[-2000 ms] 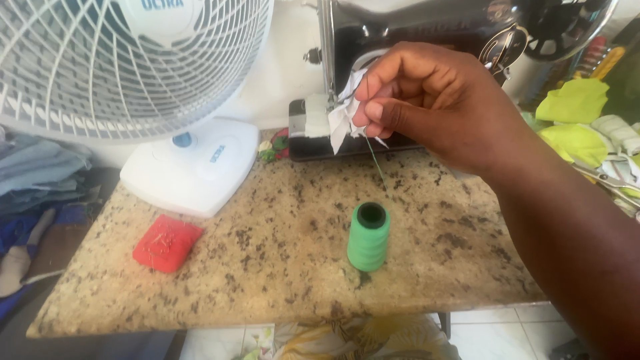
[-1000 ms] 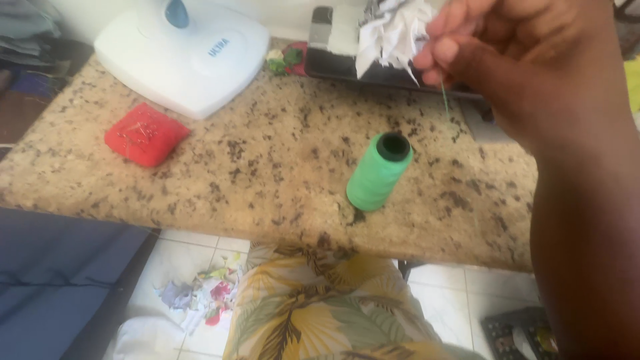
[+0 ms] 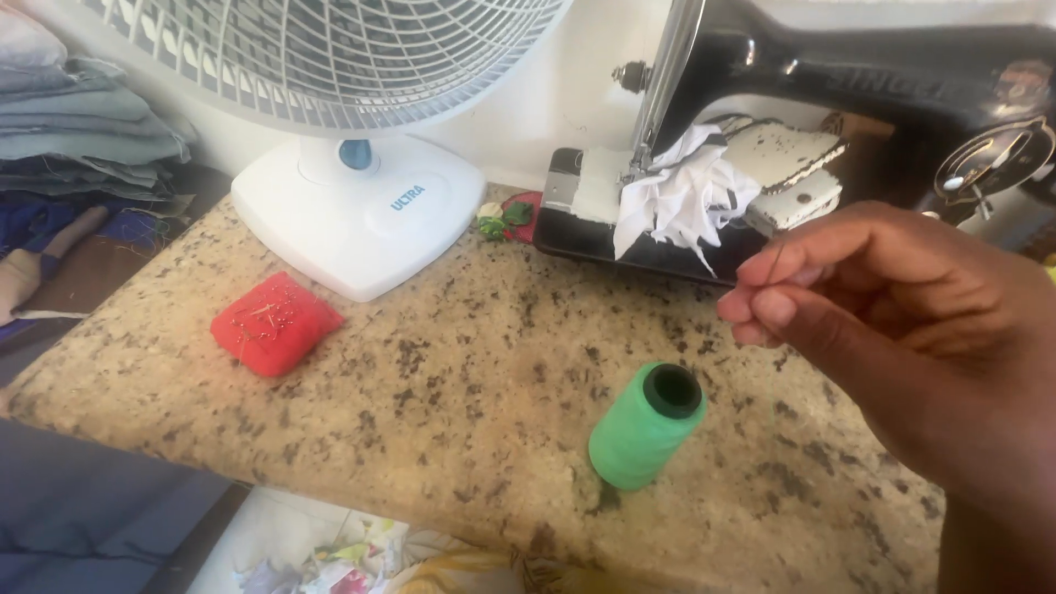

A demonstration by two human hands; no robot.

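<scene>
At the right of the head view, my right hand (image 3: 891, 330) pinches a fine strand of thread (image 3: 777, 262) between thumb and fingertips. Below and to the left of those fingers, a cone of green thread (image 3: 639, 437) stands on the granite countertop (image 3: 429, 404). Behind the hand is a black sewing machine (image 3: 792, 62), with crumpled white fabric (image 3: 689, 194) on its bed by the presser bar. A red pincushion (image 3: 272, 323) with pins in it lies on the left part of the countertop. My left hand is out of view.
A white fan (image 3: 363, 219) stands at the back left. Folded fabrics (image 3: 78, 124) are stacked at the far left. A small red and green item (image 3: 507, 216) lies between fan and machine. Fabric scraps (image 3: 338, 569) are below the countertop's front edge.
One second ago my right hand was nearer the white fabric; now it is lower and to its right, still pinching. The view has shifted back up toward the fan and machine.
</scene>
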